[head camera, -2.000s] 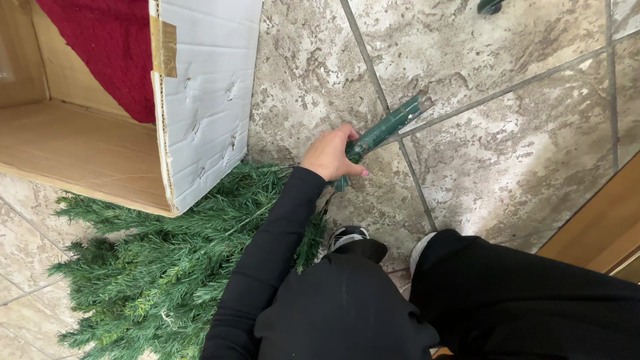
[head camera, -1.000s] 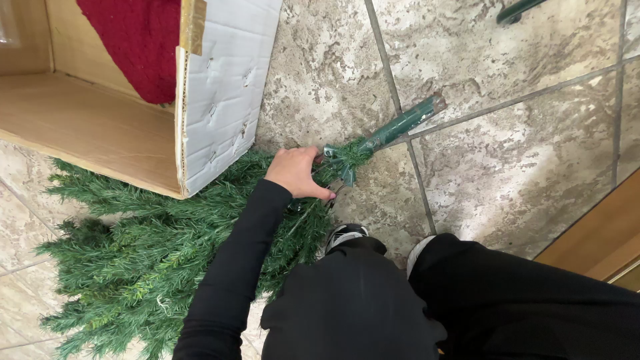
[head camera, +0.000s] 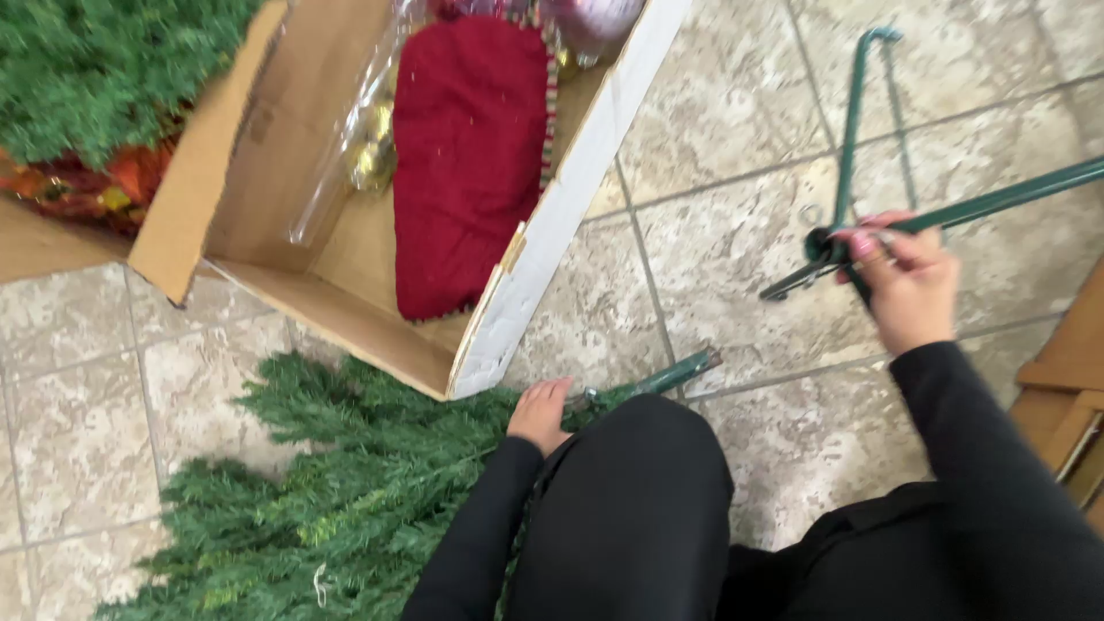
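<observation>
My right hand (head camera: 910, 272) grips a green metal tree stand (head camera: 849, 147) near its central ring, with its legs spreading outward above the floor. My left hand (head camera: 541, 414) is on the artificial Christmas tree section (head camera: 345, 492), near the base of its green pole (head camera: 677, 373); my knee partly covers that spot, and how firmly the fingers hold cannot be seen. The tree section lies on the tiles, its branches fanned toward the lower left.
Above my left hand stands an open cardboard box (head camera: 535, 276) holding a red cloth item (head camera: 474, 164) and gold and pink ornaments (head camera: 373, 151). More greenery (head camera: 112, 69) with orange leaves sits at the upper left. Wooden furniture (head camera: 1065, 345) stands at the right edge.
My right hand has come into view, holding the green stand, part of which showed on the floor at the top earlier. My left hand remains at the tree section. The view has shifted.
</observation>
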